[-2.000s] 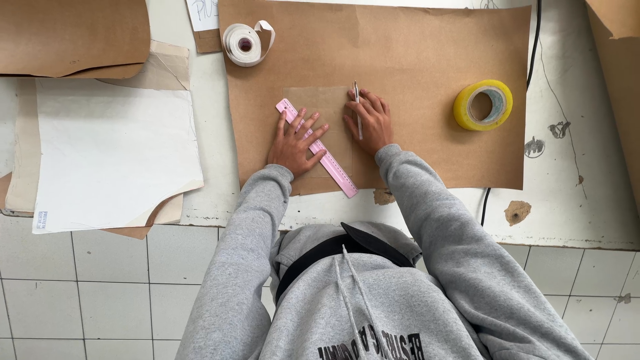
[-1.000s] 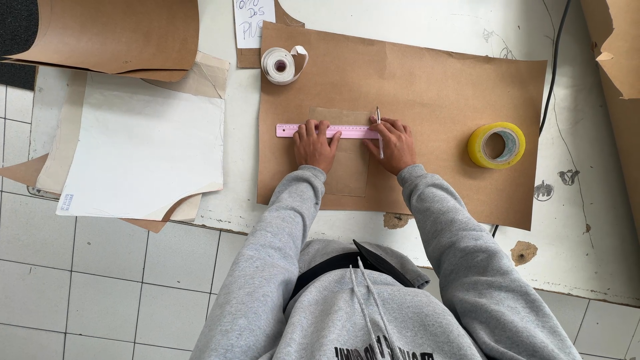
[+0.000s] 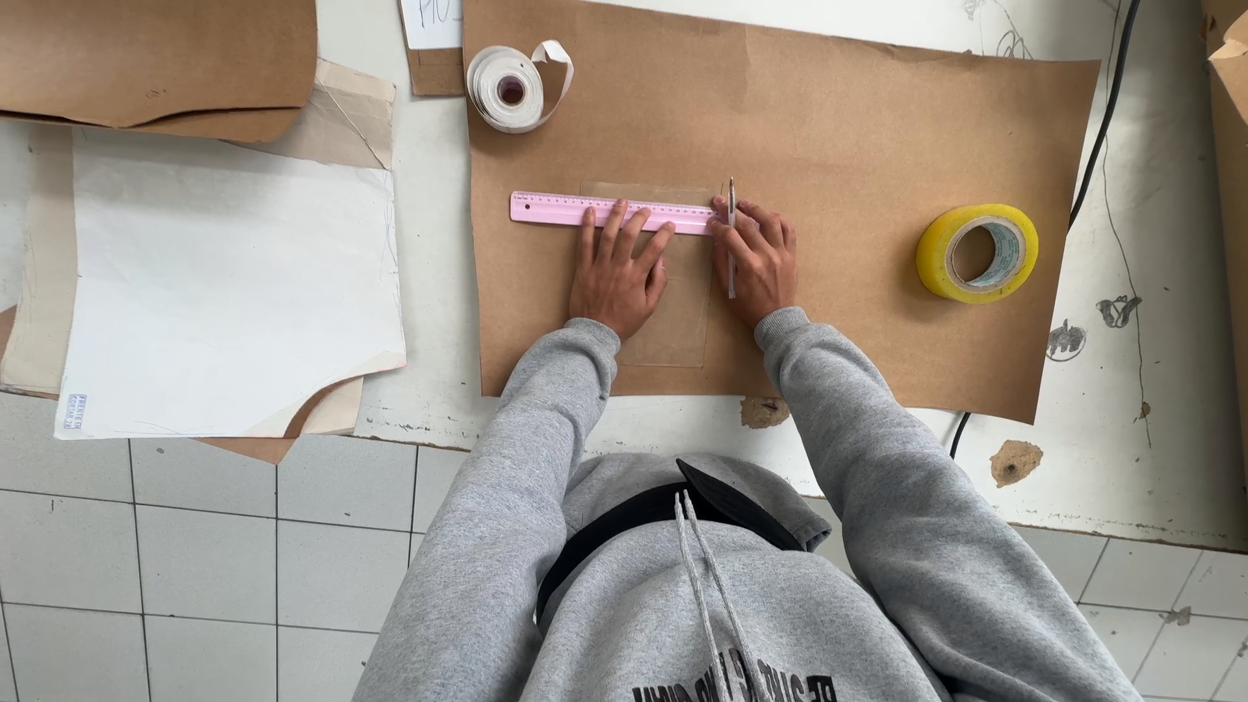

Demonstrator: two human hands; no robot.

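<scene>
A pink ruler [image 3: 556, 209] lies crosswise over a clear plastic rectangle [image 3: 673, 327] on a large sheet of brown kraft paper [image 3: 858, 146]. My left hand [image 3: 621, 273] presses the ruler down near its middle with spread fingertips. At the ruler's right end, my right hand [image 3: 758, 255] holds a slim pen-like tool [image 3: 731, 258], which points away from me; its exact kind cannot be told. A roll of white tape [image 3: 507, 90] with a loose end sits at the sheet's upper left. To the right lies a roll of yellow packing tape [image 3: 978, 253].
White paper [image 3: 234, 283] and card pieces are stacked at the left, beneath folded brown paper [image 3: 156, 58]. A black cable [image 3: 1106, 127] runs under the sheet's right side. Brown cardboard [image 3: 1230, 195] stands at the right edge. The white table [image 3: 1102, 478] has chipped spots.
The ruler was slanted two seconds ago and now lies nearly level across the plastic, with my left hand moved along with it. My right hand keeps hold of the slim tool.
</scene>
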